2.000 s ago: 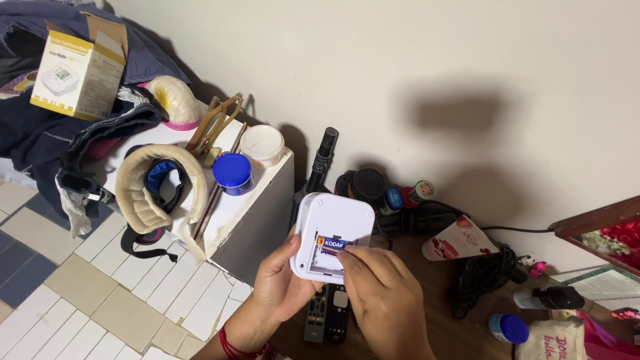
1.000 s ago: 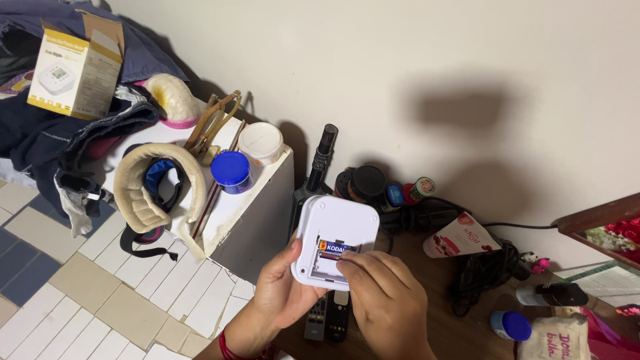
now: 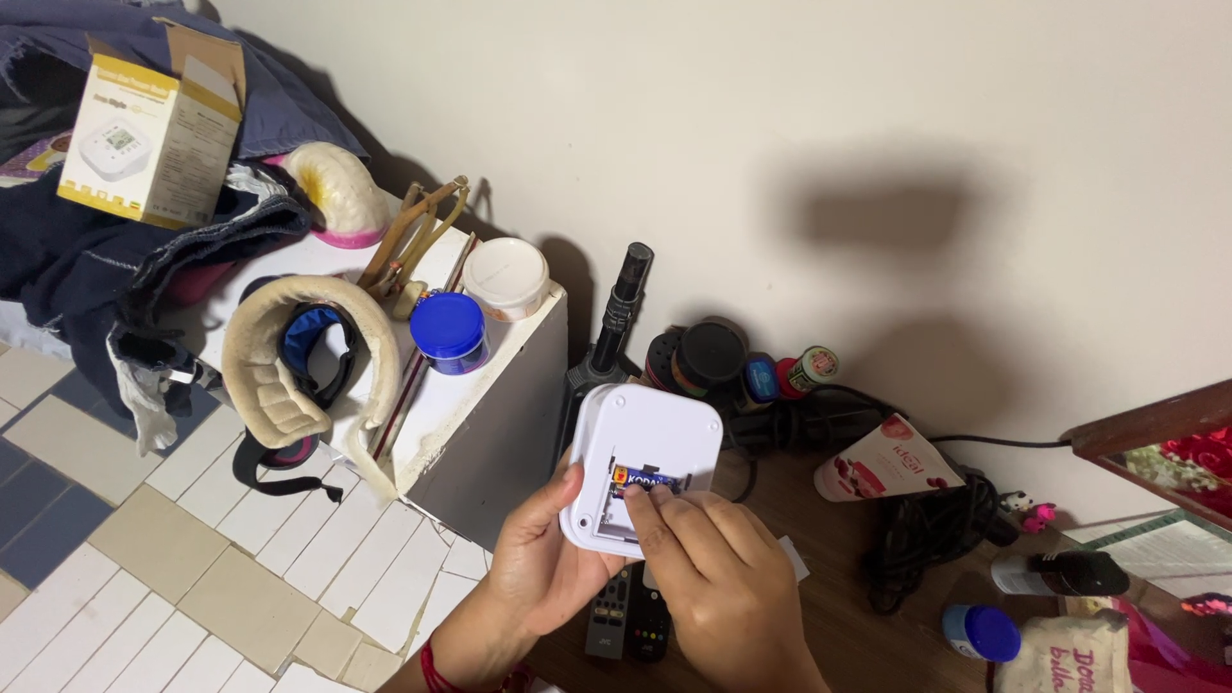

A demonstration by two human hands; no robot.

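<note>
My left hand (image 3: 539,558) holds a white blood pressure monitor (image 3: 664,419) by its left and lower edges, its underside turned up and the battery compartment uncovered. A Kodak battery (image 3: 645,478) lies crosswise in the upper part of that compartment. Below it, part of a second battery shows, mostly hidden under fingers. The fingertips of my right hand (image 3: 722,568) press on the batteries; whether they grip one cannot be told. The lower part of the compartment looks unfilled.
Left, a cabinet (image 3: 481,385) bears a blue-lidded jar (image 3: 449,332), a white tub (image 3: 507,279) and a beige neck collar (image 3: 250,385). An opened monitor box (image 3: 149,140) rests on clothes. Remote controls (image 3: 608,616) lie below my hands; a paper cup (image 3: 885,462) and black cables (image 3: 938,539) are right.
My right fingers have shifted slightly over the compartment, and part of a second battery now shows below the first. My left hand keeps its hold on the monitor.
</note>
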